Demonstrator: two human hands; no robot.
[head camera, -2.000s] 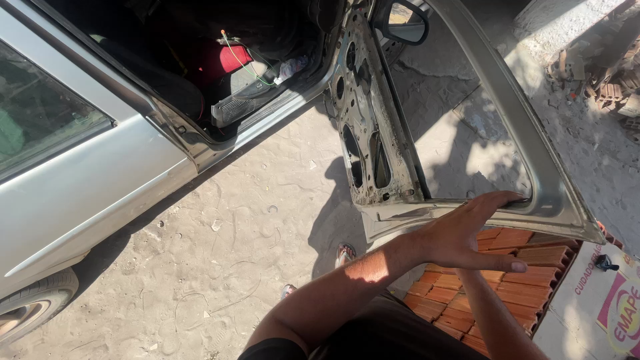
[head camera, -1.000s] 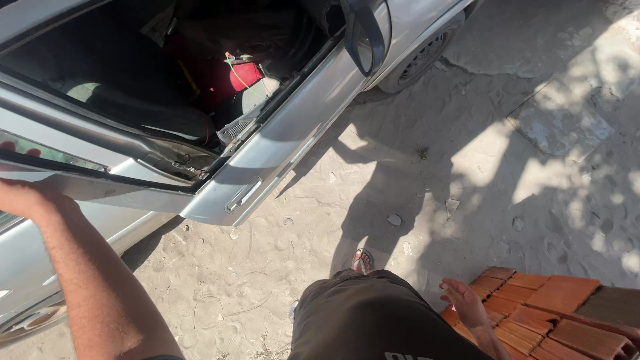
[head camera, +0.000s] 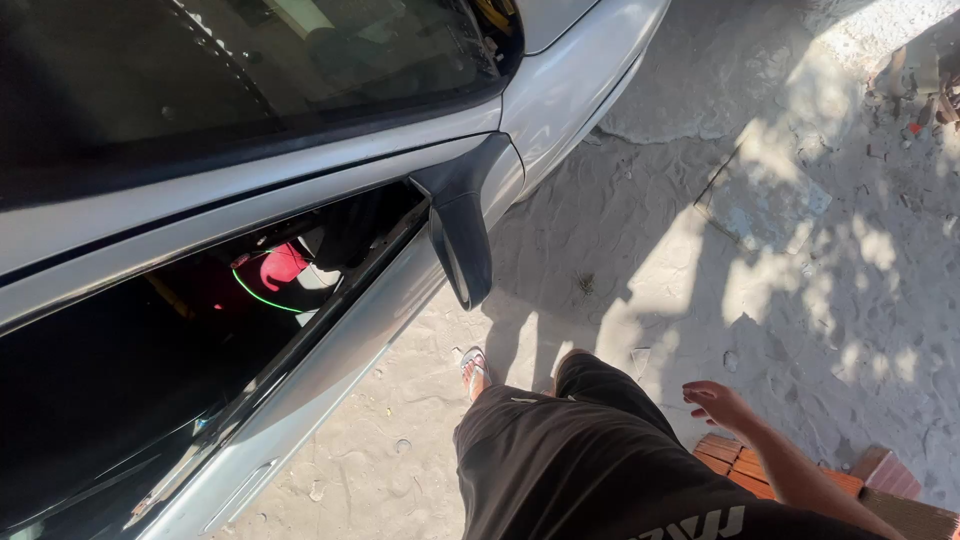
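Observation:
My right hand (head camera: 716, 405) hangs over the sand at the lower right, fingers slightly curled and apart, holding nothing; it is nearest to the stacked bricks. My left hand is outside the frame. On the left, the silver car's front door (head camera: 322, 375) sits against the car body, its window opening without visible glass. A black side mirror (head camera: 463, 240) juts out from the door's front corner. Through the opening a red object (head camera: 281, 266) and a thin green cord (head camera: 262, 298) show in the dark interior. The windshield (head camera: 300, 82) lies above.
Orange hollow bricks (head camera: 750, 465) are stacked at the lower right, beside my forearm. A flat slab (head camera: 761, 206) lies in the sand ahead. Rubble (head camera: 922, 90) lies at the upper right. My foot in a flip-flop (head camera: 475, 369) stands on the sand near the mirror.
The car door, wide open two seconds ago with a hand at its frame, has swung in against the car. My left hand has left the view, which has shifted toward the car's front.

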